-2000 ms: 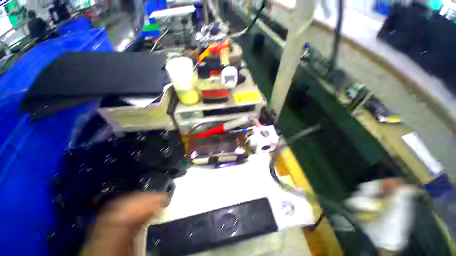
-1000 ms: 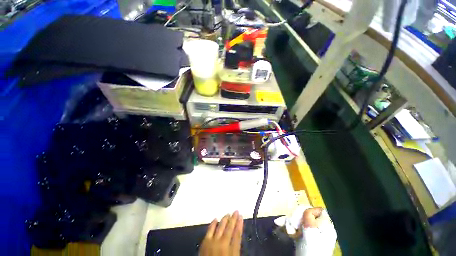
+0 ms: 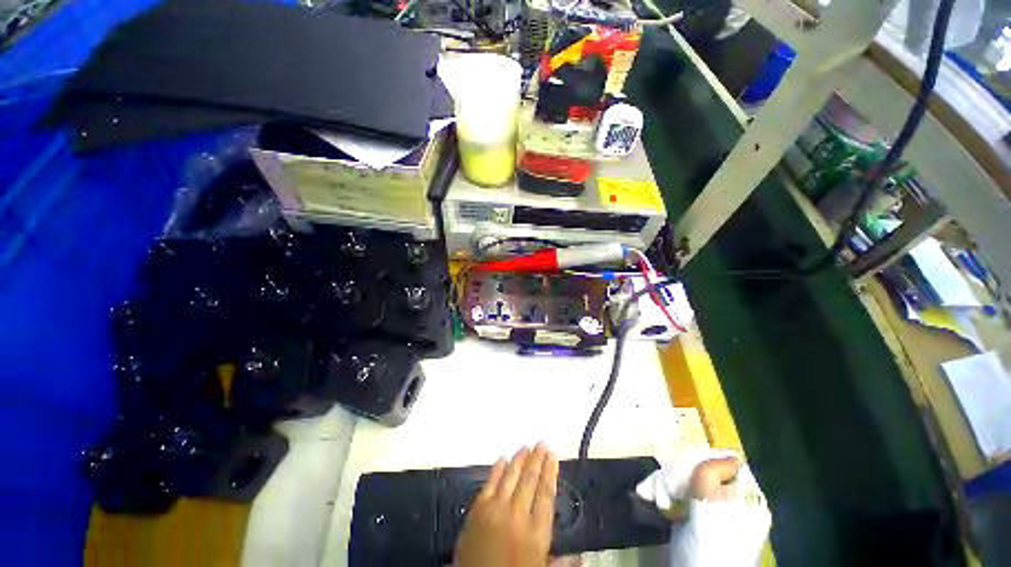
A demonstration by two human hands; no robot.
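A black power strip point(image 3: 410, 512) lies across the front of the white bench. My bare left hand point(image 3: 513, 512) rests flat on its middle, fingers together, hiding part of its face. My right hand point(image 3: 704, 493), in a white glove with bare fingertips showing, is at the strip's right end; what its fingers hold, if anything, is hidden. A black test lead point(image 3: 602, 415) runs down onto the strip beside my left hand. Black plug adaptors point(image 3: 371, 379) with shiny metal contacts are piled at the left.
Behind are a test box point(image 3: 532, 309), a red and white test probe point(image 3: 549, 260), a beige tester point(image 3: 554, 222) and a pale cup point(image 3: 482, 122). A blue bin point(image 3: 67, 332) and black sheets point(image 3: 255, 66) are left. A green conveyor point(image 3: 798, 377) and a post point(image 3: 765, 138) stand right.
My left hand came from the left onto the strip, and my right hand came from over the conveyor to its right end. The lead now reaches the strip. The view has shifted.
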